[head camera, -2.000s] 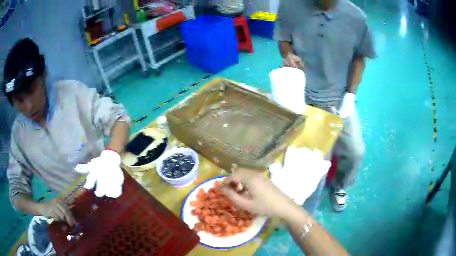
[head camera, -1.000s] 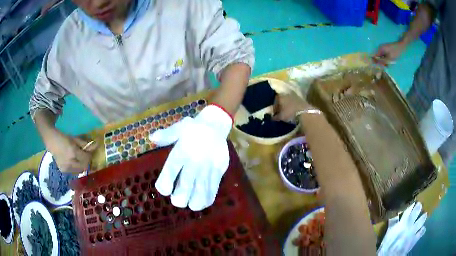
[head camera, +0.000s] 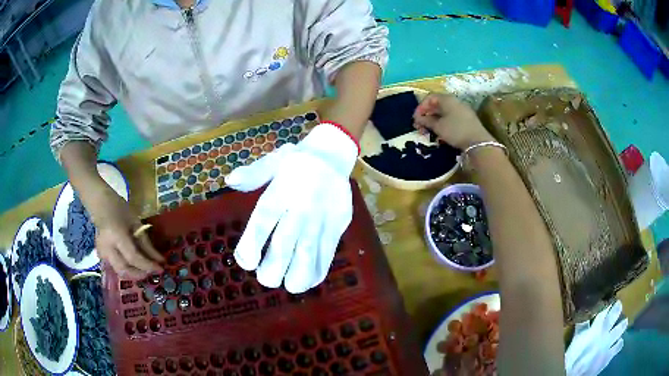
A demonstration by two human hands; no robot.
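Observation:
My right hand (head camera: 449, 121) reaches over a round pale plate (head camera: 371, 144) at the upper centre; its fingertips are close together, and whether they hold anything cannot be told. A pile of black keycaps (head camera: 415, 161) lies in the plate's lower half, with a flat black block (head camera: 395, 115) above it. The dark-red keycap tray (head camera: 257, 330) lies at lower centre, with several dark, shiny round keycaps (head camera: 170, 285) at its left. My left hand is not in view.
A coworker's white glove (head camera: 302, 209) and bare hand (head camera: 123, 246) are over the tray. A filled keycap set (head camera: 235, 153), keycap bowl (head camera: 461, 226), orange keycaps (head camera: 473, 338), brown box (head camera: 568, 191), loose glove (head camera: 598, 341) and plates of dark keycaps (head camera: 48, 316) surround it.
My right hand has gone from the orange keycaps to the black keycap plate, then risen slightly above the black pile. The view has turned left and down; the coworker's bare hand is now on the tray.

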